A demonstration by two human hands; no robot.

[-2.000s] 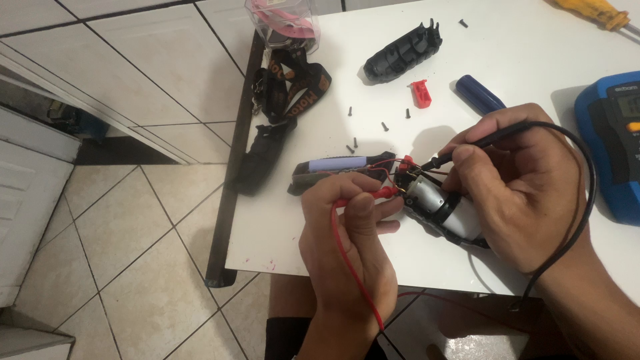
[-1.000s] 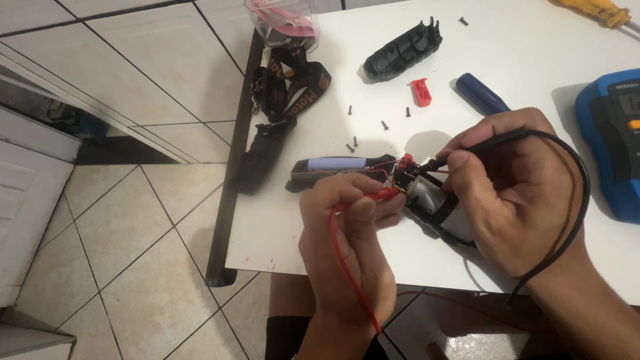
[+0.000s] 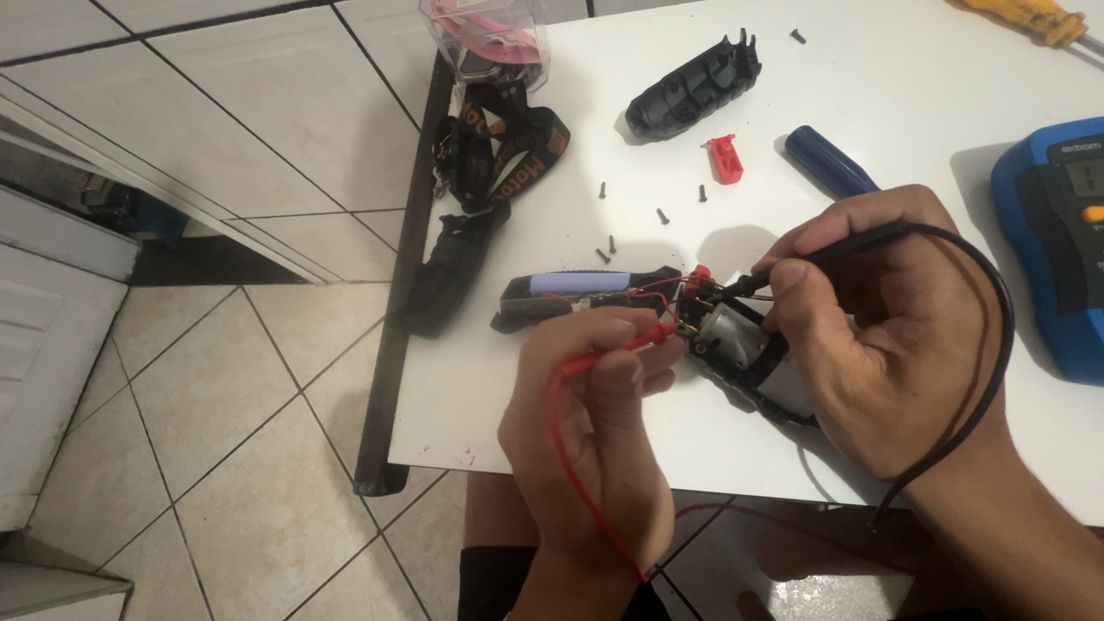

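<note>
My left hand (image 3: 595,423) grips a red multimeter probe (image 3: 617,345), its tip at the terminal end of a silver electric motor (image 3: 733,338). Between the fingers of my right hand (image 3: 871,336) is a black multimeter probe (image 3: 802,261), whose tip points at the red and black switch part (image 3: 697,285) beside the motor. The motor sits in an opened black tool housing, partly hidden under my right hand. Thin red wires run from the switch part to a black handle (image 3: 586,289) with a lilac cylindrical cell or insert. Exact tip contact cannot be told.
Behind my hands lie a black plastic housing half (image 3: 694,90), a red plastic piece (image 3: 725,159), a dark blue cylinder (image 3: 830,160) and several small screws (image 3: 662,216). A blue multimeter (image 3: 1056,285) stands right. A black strap (image 3: 517,155) and a clear box (image 3: 517,43) line the left edge.
The motor housing has tilted slightly under my hands, and the black probe's tip has shifted a little. Both hands keep their probes throughout.
</note>
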